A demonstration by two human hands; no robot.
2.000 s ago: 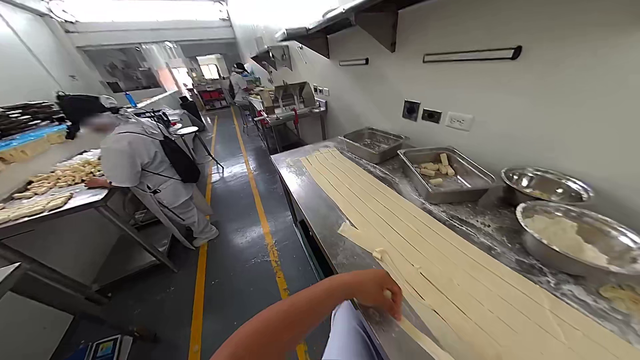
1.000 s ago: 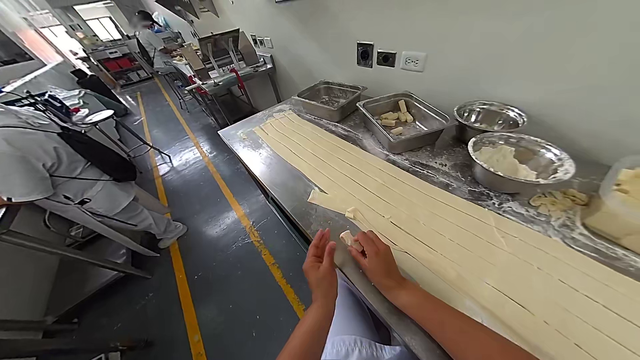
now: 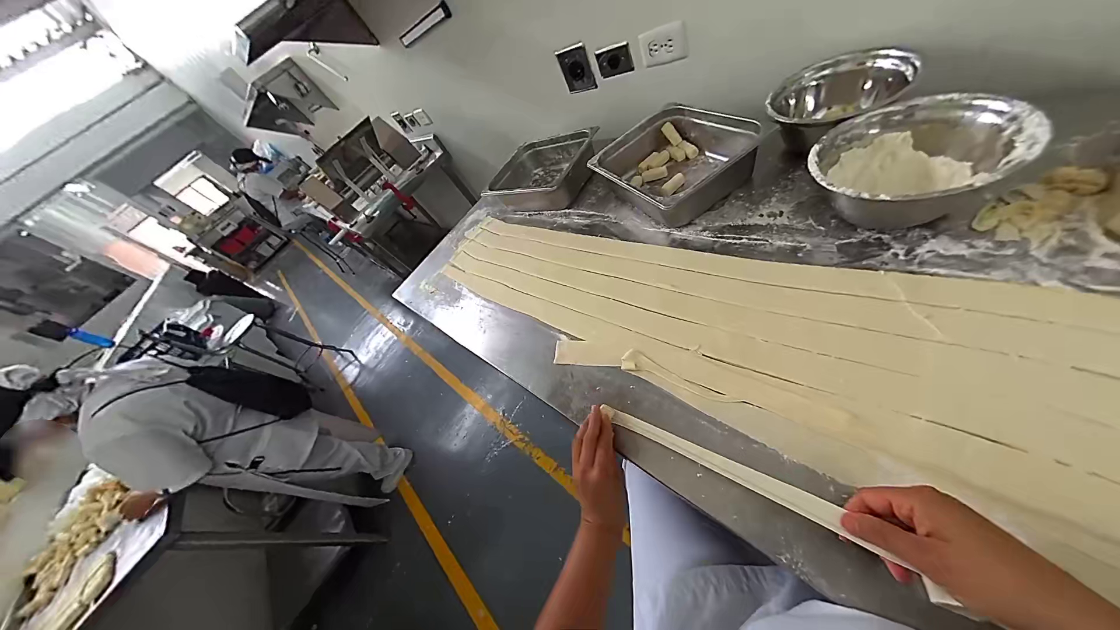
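A long narrow dough strip (image 3: 726,468) lies along the near edge of the steel table (image 3: 525,385). At its far end, my left hand (image 3: 599,464) touches the small rolled tip with its fingers. My right hand (image 3: 919,534) grips the same strip farther along, at the lower right. Beyond it spreads a large dough sheet (image 3: 787,315) cut lengthwise into strips. A short dough flap (image 3: 588,353) sticks out from the sheet's near side, and a small curled dough end (image 3: 630,359) rests beside it.
Along the wall stand an empty steel pan (image 3: 542,175), a pan with several dough pieces (image 3: 691,175), a steel bowl (image 3: 840,92) and a flour bowl (image 3: 927,166). A co-worker (image 3: 219,429) bends over a dough-covered table at left; another person (image 3: 267,192) is farther back.
My hands, close together a second ago, are now apart, with the right one farther right along the strip. The view has tilted.
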